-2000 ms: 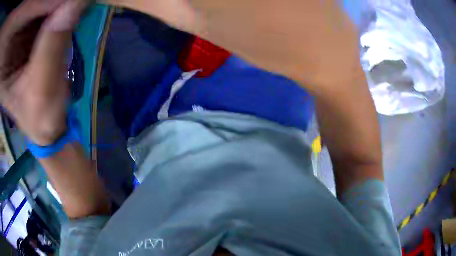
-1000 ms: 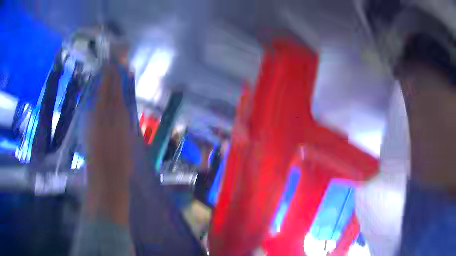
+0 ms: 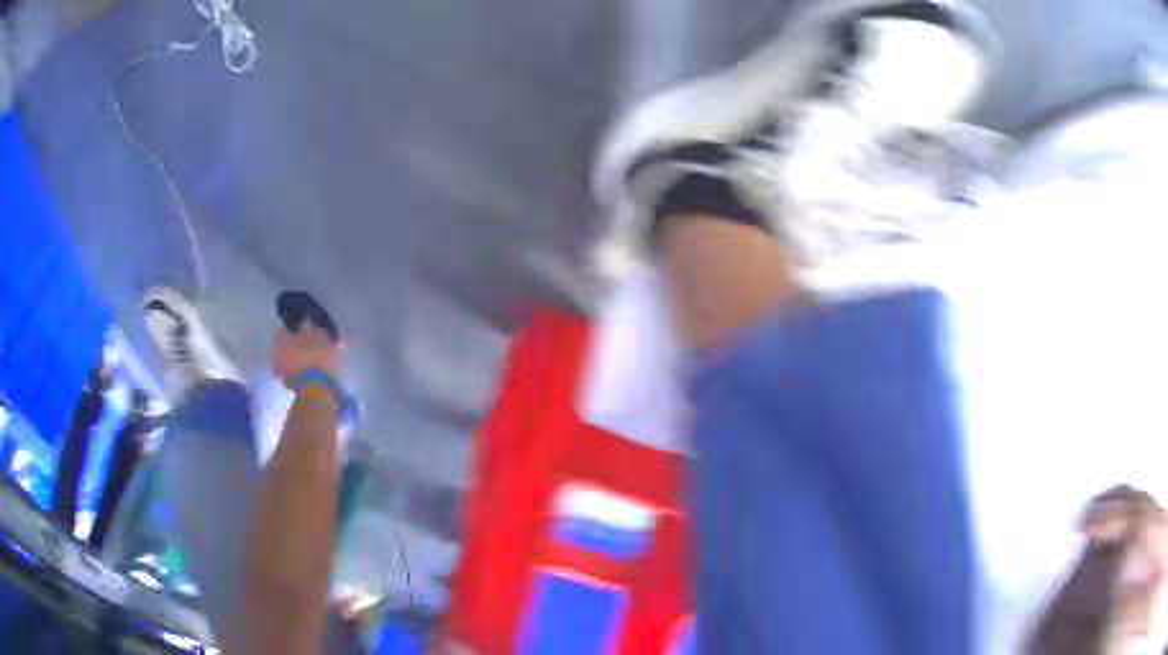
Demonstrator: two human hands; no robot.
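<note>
My left hand (image 3: pixel 305 348), with a blue band at the wrist, reaches low at the left of the view. Its fingers are closed around a small dark object (image 3: pixel 305 310), too blurred to name. My right hand (image 3: pixel 1127 531) is at the lower right edge, blurred and partly cut off. Its fingers look curled, but I cannot tell whether it holds anything.
A red stool (image 3: pixel 519 441) stands at the middle. A leg in blue trousers (image 3: pixel 826 473) and a white shoe (image 3: pixel 820 109) are close beside it. Another shoe (image 3: pixel 179 335) is at the left. A thin pale strand (image 3: pixel 154 156) lies on the grey floor. Bright white material (image 3: pixel 1076 307) fills the right.
The view has swung from my lap and the bench towards the floor. My left hand now shows low down with a dark object. The red stool has shifted left and lower since a second ago.
</note>
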